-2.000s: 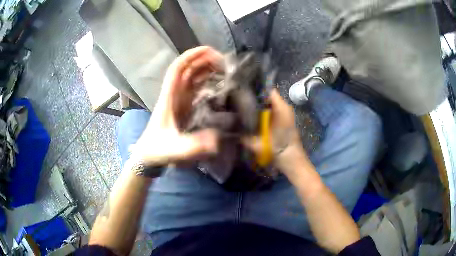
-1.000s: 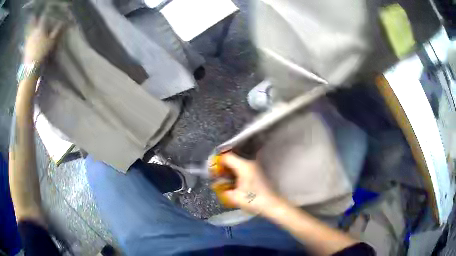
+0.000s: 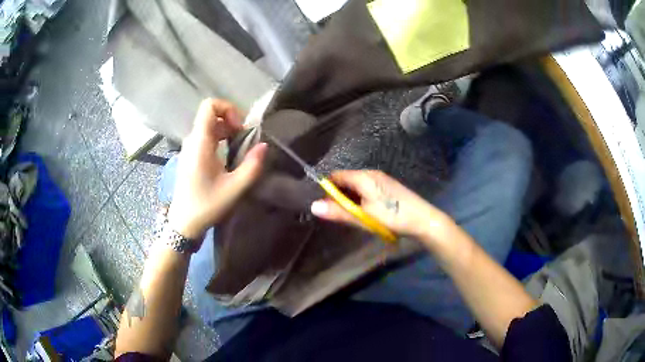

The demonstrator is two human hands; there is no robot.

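Observation:
A dark brown cloth piece (image 3: 332, 63) runs from the upper right down over my knees, with a yellow-green patch (image 3: 422, 32) on it. My left hand (image 3: 212, 166) pinches the cloth where its edges gather, left of centre. My right hand (image 3: 375, 205) holds scissors (image 3: 346, 203) by their yellow-orange handles. The blades point up and left to the gathered cloth beside my left fingers; I cannot tell whether they are cutting. Grey-beige cloth pieces (image 3: 166, 71) lie behind my left hand at the upper left.
A white bench top (image 3: 127, 120) shows under the pieces at left. A table with a tan edge (image 3: 601, 145) curves along the right. Blue material (image 3: 42, 233) lies at far left, loose taupe cloth (image 3: 573, 283) at lower right. My shoe (image 3: 421, 112) is on the speckled floor.
My left hand has come back from the upper left to the centre and grips cloth. The scissors now point up to it. The brown cloth with the patch has moved left, across my knees.

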